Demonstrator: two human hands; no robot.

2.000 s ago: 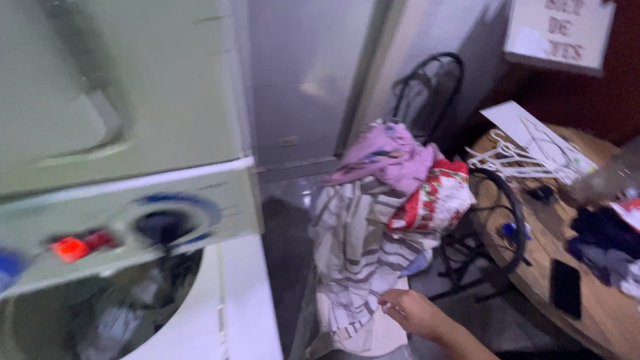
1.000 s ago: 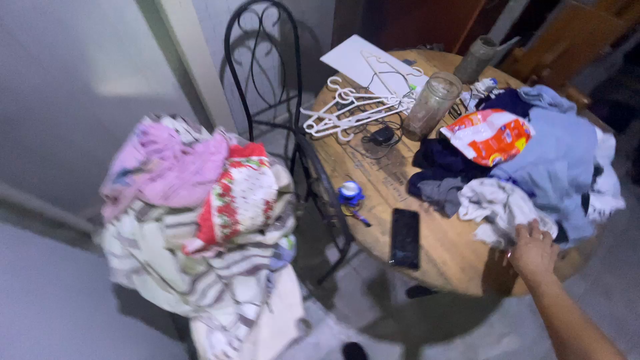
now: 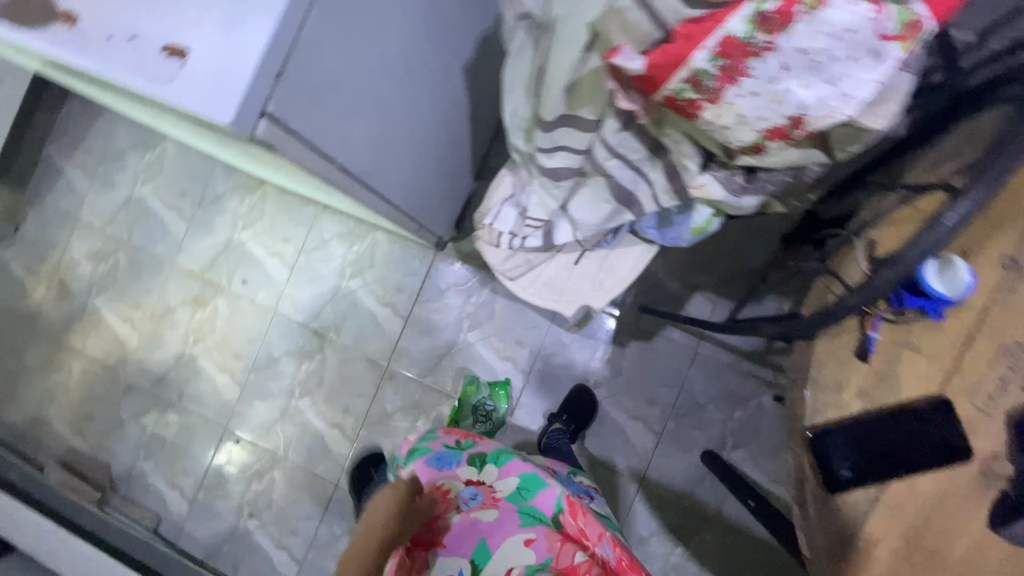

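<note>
My left hand [image 3: 404, 512], blurred, is low in the view against the left side of the pink floral garment [image 3: 496, 504] I wear. Whether its fingers hold any of the cloth is unclear. Just beyond the garment, a green plastic packet [image 3: 482, 404] lies on the tiled floor between my dark shoes [image 3: 574, 410]. Farther off hangs a heap of laundry: a striped cream cloth [image 3: 592, 160] with a red and white floral cloth [image 3: 768, 76] on top. My right hand is out of view.
A white appliance [image 3: 160, 56] stands at upper left, beside a grey panel [image 3: 384, 104]. At right, a black metal chair [image 3: 896, 264] overlaps the round wooden table [image 3: 864, 528], which bears a black phone [image 3: 888, 444] and a blue and white item [image 3: 944, 280].
The view has swung down and left to the floor and my feet. My right hand, at a white cloth on the table one second ago, has left the view. My left hand now shows.
</note>
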